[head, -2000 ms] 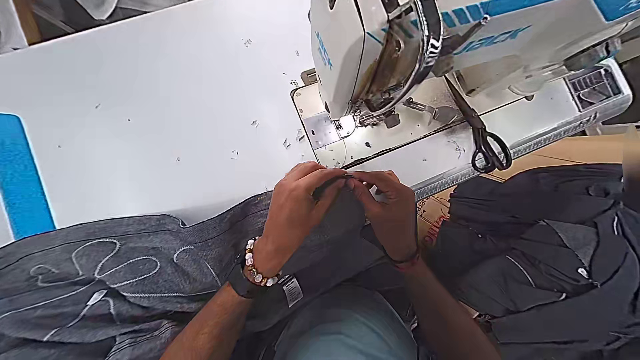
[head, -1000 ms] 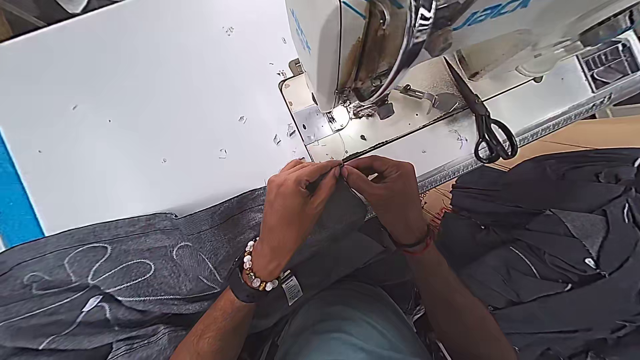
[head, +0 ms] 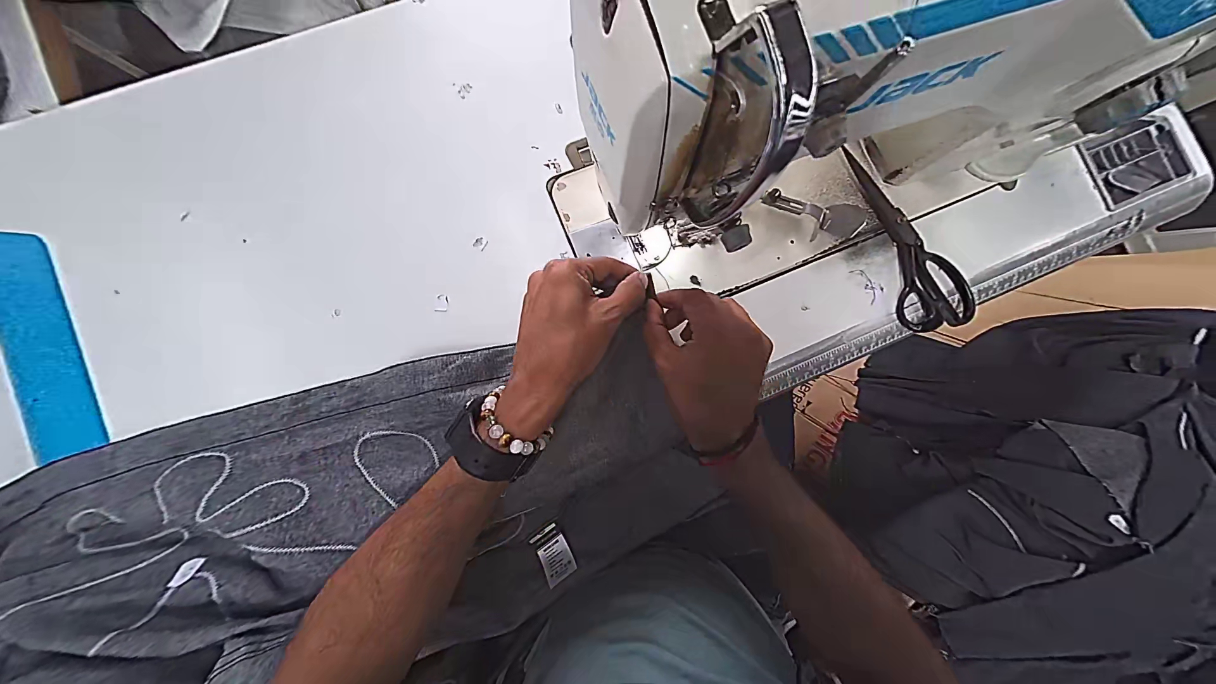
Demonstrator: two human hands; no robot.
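Observation:
A dark grey denim garment (head: 313, 399) with pale looped stitching lies along the table's front edge and over my lap. My left hand (head: 575, 328), with a beaded bracelet and a black wristband, pinches the garment's edge between thumb and fingertips. Close beside it, my right hand (head: 708, 366) pinches the same edge, its fingertips nearly touching the left ones. Both hands are just in front of the needle area of a white Jack sewing machine (head: 622, 123). A printed tag (head: 554, 559) hangs on the garment. What exactly lies between the fingertips is mostly hidden.
Black-handled scissors (head: 917, 261) rest on the machine bed, right of the needle. A dark garment pile (head: 1026, 494) lies at the right, beside a cardboard box (head: 825, 404). Thread scraps are scattered over the white tabletop (head: 285, 218). A parts tray (head: 1140, 161) is built into the machine's right end.
Both hands stay at the garment's edge in front of the needle. My right hand has turned, with its fingers now more curled. The view has shifted slightly.

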